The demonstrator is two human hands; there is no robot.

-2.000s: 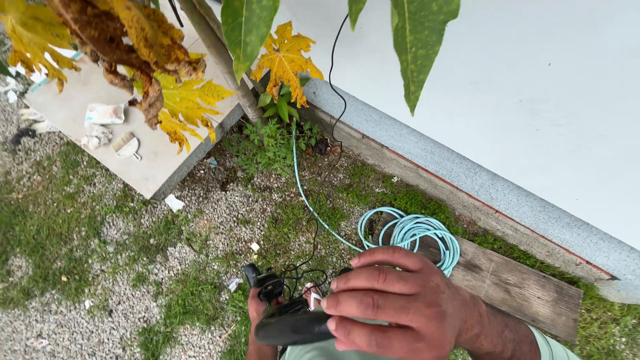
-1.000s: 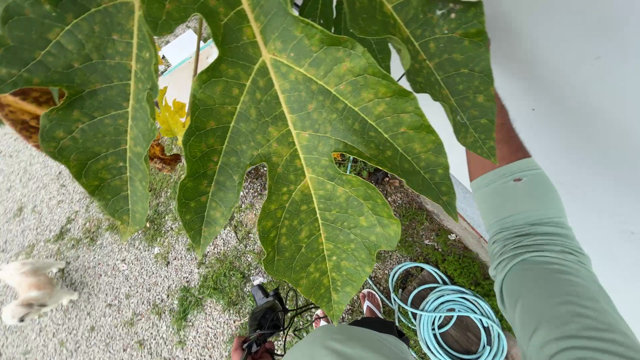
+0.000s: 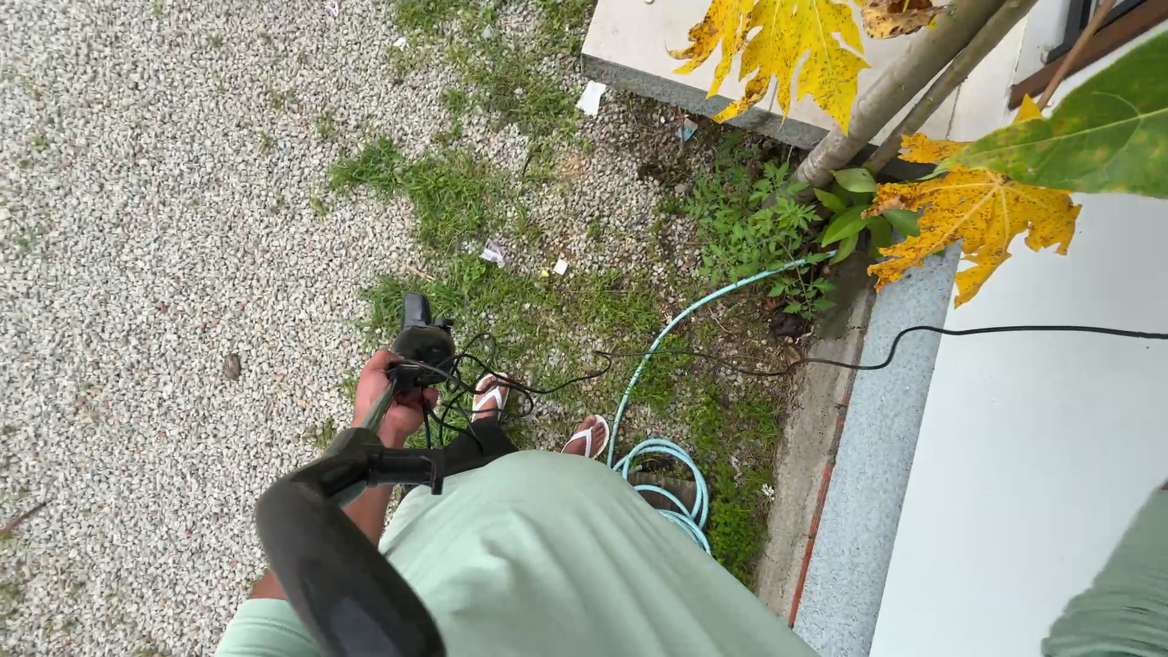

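Observation:
My left hand (image 3: 388,397) is closed around a black device (image 3: 424,347) with a thin shaft, left of my feet. Loops of black cable (image 3: 456,392) hang beside it. A thick, curved black part (image 3: 338,547) crosses my left forearm close to the camera; what it belongs to is unclear. Only the green sleeve (image 3: 1113,593) of my right arm shows at the lower right edge, against the white wall, and my right hand is out of view. A light blue hose (image 3: 680,319) runs from the plants to a coil near my feet.
Pale gravel (image 3: 182,228) covers the left side, with grass patches (image 3: 447,192) and scraps of litter. A concrete slab (image 3: 639,46), a tree trunk (image 3: 885,91) and yellow leaves (image 3: 794,55) stand at the top. A white wall (image 3: 1022,438) with a grey base (image 3: 876,456) lies right.
My right hand was low, in front of the camera; then that arm reached up along the wall, and now only its sleeve shows. The view has swung left, off the large green leaves.

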